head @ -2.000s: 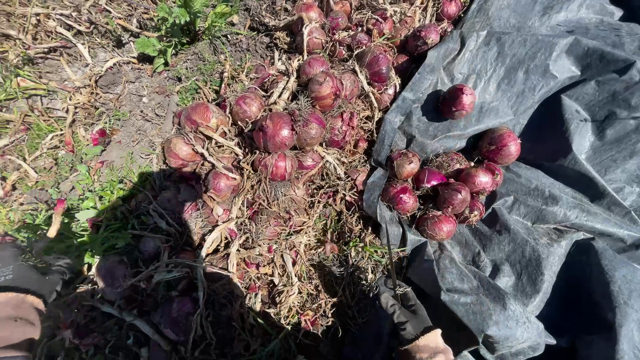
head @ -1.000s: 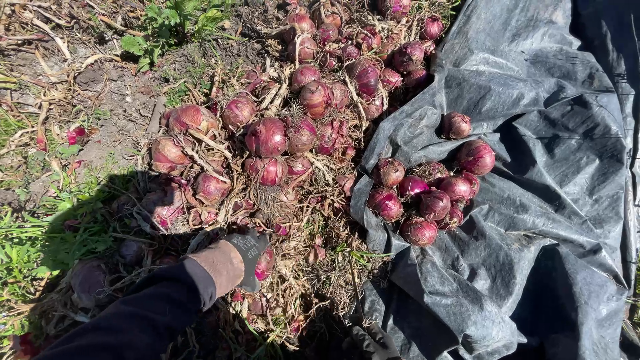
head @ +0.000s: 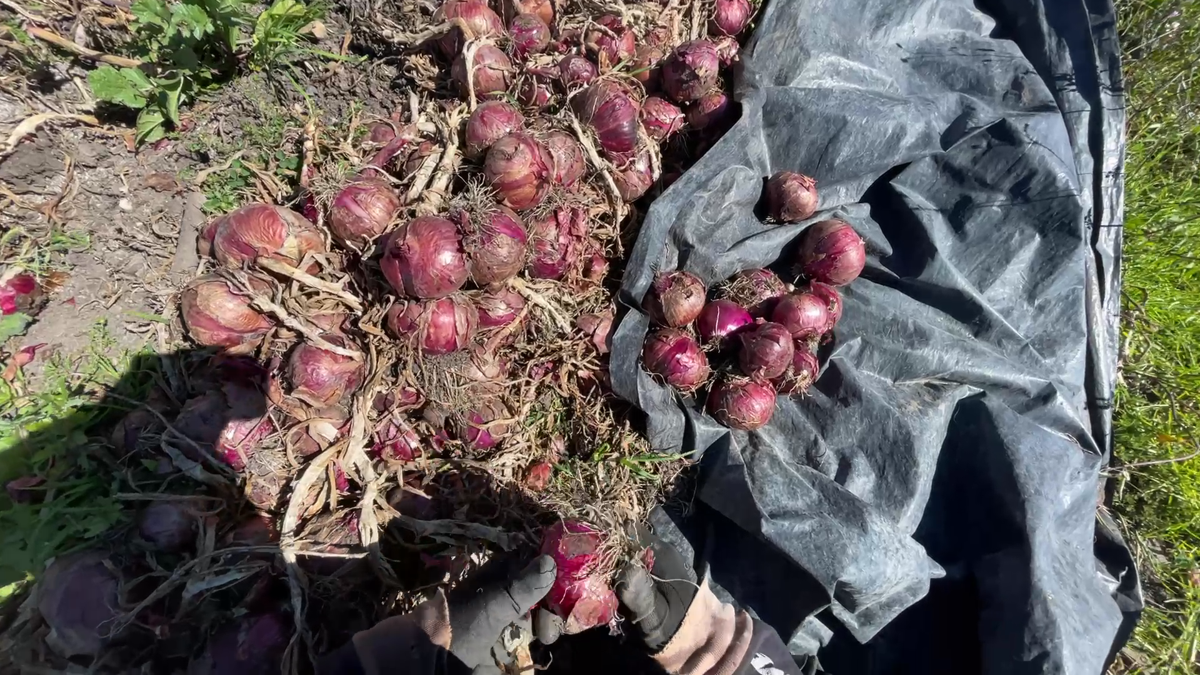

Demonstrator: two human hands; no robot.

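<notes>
Both of my hands wear dark gloves and meet near the bottom middle. Between them is a red onion (head: 579,574) with dry roots and peeling skin. My left hand (head: 497,605) grips its left side, a thumb on it. My right hand (head: 661,591) is at its right side by the roots; its fingers are partly in shadow, so its hold is unclear. Above and to the left spreads a heap of red onions (head: 424,258) with dry tops. Several trimmed-looking red onions (head: 766,350) lie grouped on a dark plastic sheet (head: 937,394).
Dry onion leaves (head: 328,469) tangle among the heap. A green weed (head: 178,56) grows at the upper left in bare soil (head: 122,216). Shadowed onions (head: 80,605) lie at the lower left. Grass (head: 1162,309) borders the wrinkled sheet on the right.
My left hand, reaching into the heap a second ago, has drawn back toward my right hand with an onion. The view has shifted somewhat.
</notes>
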